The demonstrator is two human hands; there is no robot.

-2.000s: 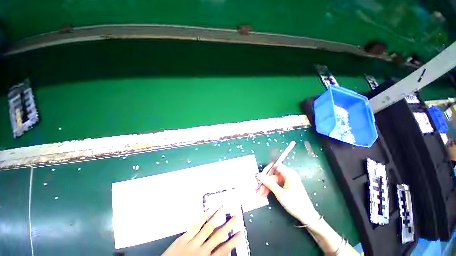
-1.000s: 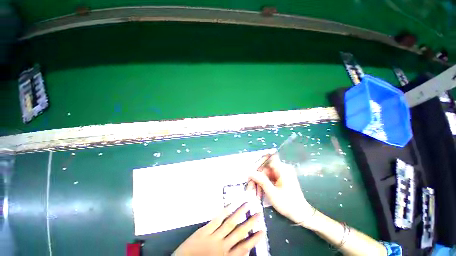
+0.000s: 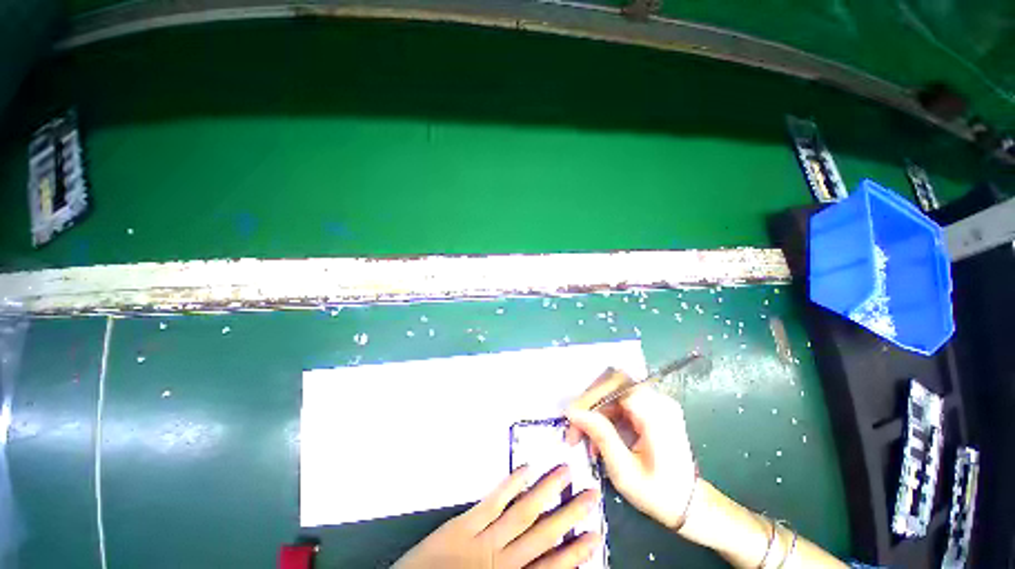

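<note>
A phone middle frame [image 3: 539, 443] with a black rim and silver-white inside lies on the front right part of a white paper sheet [image 3: 401, 445]. My left hand [image 3: 514, 531] lies flat over its lower part with fingers spread and hides much of it. My right hand [image 3: 642, 445] holds thin tweezers [image 3: 651, 379] like a pen, fingertips at the frame's top right corner. The tweezers' tip is hidden, and I cannot tell whether they hold a part. Tiny pale specks [image 3: 681, 319] are scattered on the green bench.
A blue bin [image 3: 840, 261] with small white pieces sits on a black tray [image 3: 829, 356] at right, with more frames [image 3: 919, 458] beside it. A pale rail [image 3: 445, 275] separates the bench from the green belt [image 3: 479, 178], which carries spaced frames [image 3: 58, 181]. A red object [image 3: 296, 556] is at the lower edge.
My right hand has moved from the paper's right edge to the frame's top right corner, and the tweezers now tilt lower to the right. The view has shifted. My left hand stays on the frame.
</note>
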